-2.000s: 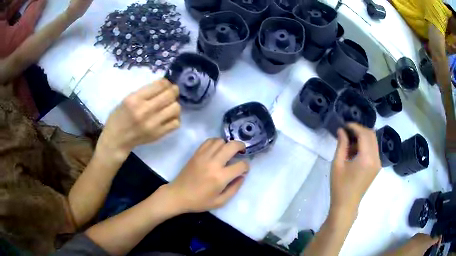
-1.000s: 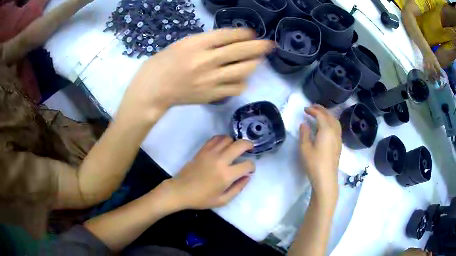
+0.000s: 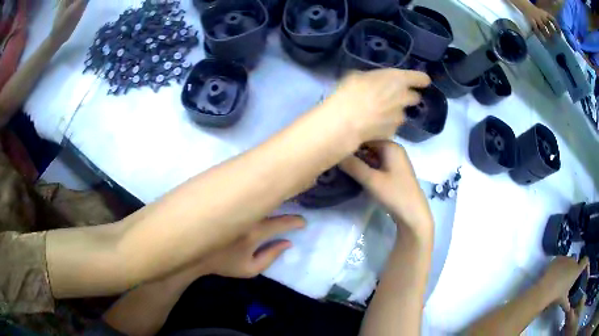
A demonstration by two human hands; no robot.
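A dark housing (image 3: 323, 190) lies in front of me, partly hidden under another person's forearm. My right hand (image 3: 395, 187) holds it at its right side, thumb at the rim; the other fingertips are partly hidden. My left hand (image 3: 253, 248) is off the housing to its lower left, thumb and fingers apart, empty, partly behind the same forearm. A small group of clips (image 3: 446, 188) with pale dots lies right of my right hand.
The other person's forearm (image 3: 217, 190) crosses from the left, its hand near a housing (image 3: 425, 117). A large clip pile (image 3: 141, 46) and a single housing (image 3: 215, 92) are at upper left. Stacked housings (image 3: 234, 29) stand behind. Another hand (image 3: 561, 279) works at lower right.
The view has shifted. My left hand has let go of the housing and opened. My right hand has come onto it, and it sits nearer me. The neighbour's arm now reaches farther right across it.
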